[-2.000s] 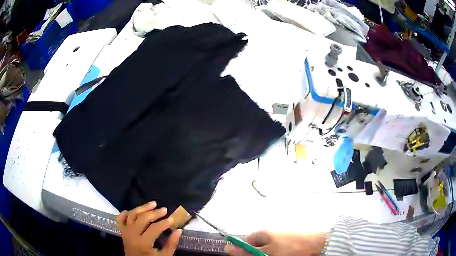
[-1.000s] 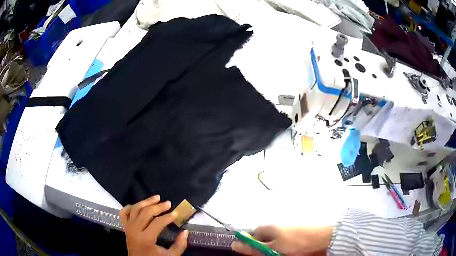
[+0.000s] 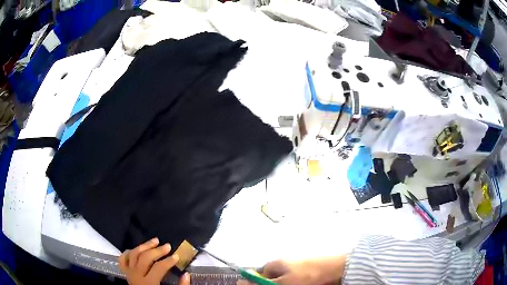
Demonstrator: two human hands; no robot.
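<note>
A large black garment panel [image 3: 167,145] with frayed edges lies on the white table. My left hand [image 3: 149,263], at the bottom, holds the panel's near edge and a small tan card template [image 3: 185,255] on it. My right hand [image 3: 294,273] holds scissors [image 3: 253,275] by a green and yellow handle. Their thin blades point left to the cloth edge beside the card. Whether the blade tips are on the cloth cannot be told. Both hands are partly cut off by the bottom edge.
A white sewing machine [image 3: 389,111] stands at the right. Under its arm lie a blue oval piece [image 3: 360,167], black scraps [image 3: 442,195] and pink and blue snips [image 3: 423,212]. Ruler tape [image 3: 217,276] runs along the front edge. Maroon cloth [image 3: 419,44] lies behind.
The whole view has shifted, so the cloth and machine sit further left. The hands, card and scissors keep nearly the same places relative to the cloth edge.
</note>
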